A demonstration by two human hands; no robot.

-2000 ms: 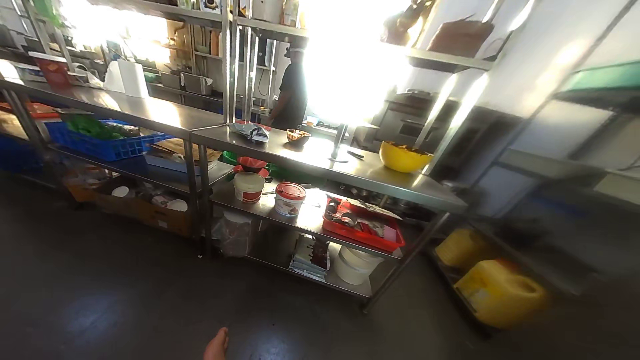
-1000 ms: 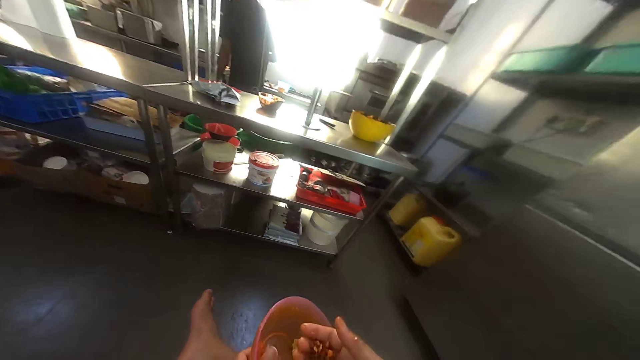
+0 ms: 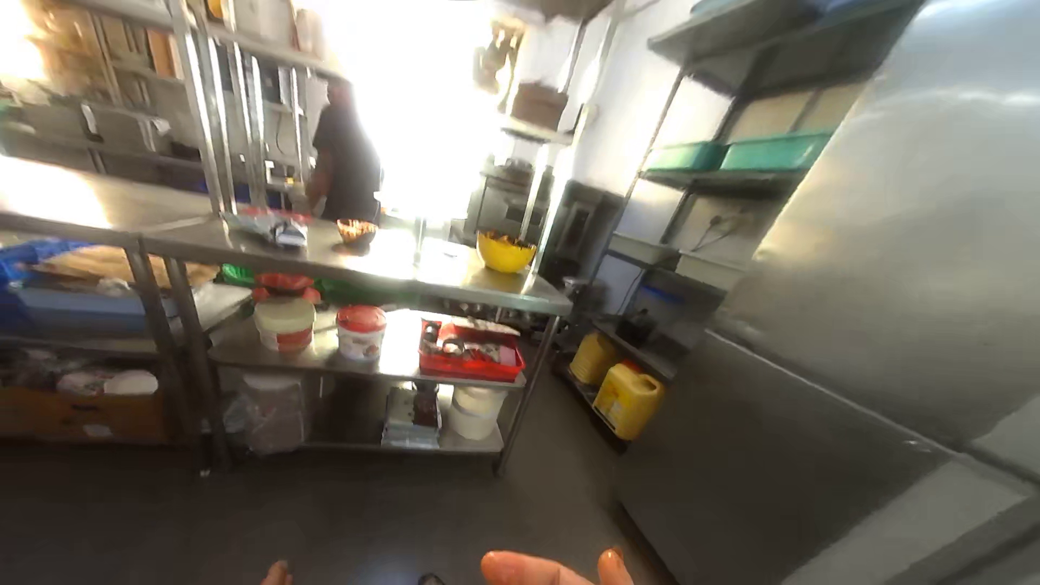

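Only a fingertip of my left hand (image 3: 278, 574) shows at the bottom edge, left of centre; whether it holds anything is hidden. The thumb and a finger of my right hand (image 3: 556, 569) reach in from the bottom edge, spread apart, with nothing visible between them; the rest is cut off. Both are over the dark floor, well short of the steel table (image 3: 349, 264). On that table stand a yellow bowl (image 3: 505, 253) with dark contents, a small patterned bowl (image 3: 356, 232) and a plastic packet (image 3: 272, 227).
Below the tabletop are lidded buckets (image 3: 361, 331), a red crate (image 3: 471, 353) of small items and white tubs (image 3: 475, 412). Yellow jerrycans (image 3: 628, 400) sit low at the right, beside a large steel cabinet (image 3: 772, 455). A person in dark clothes (image 3: 348, 154) stands behind the table.
An orange bowl with my hands at it, seen a second ago, is out of view. My hands are now lower, mostly out of the picture. The view has turned right since two seconds ago.
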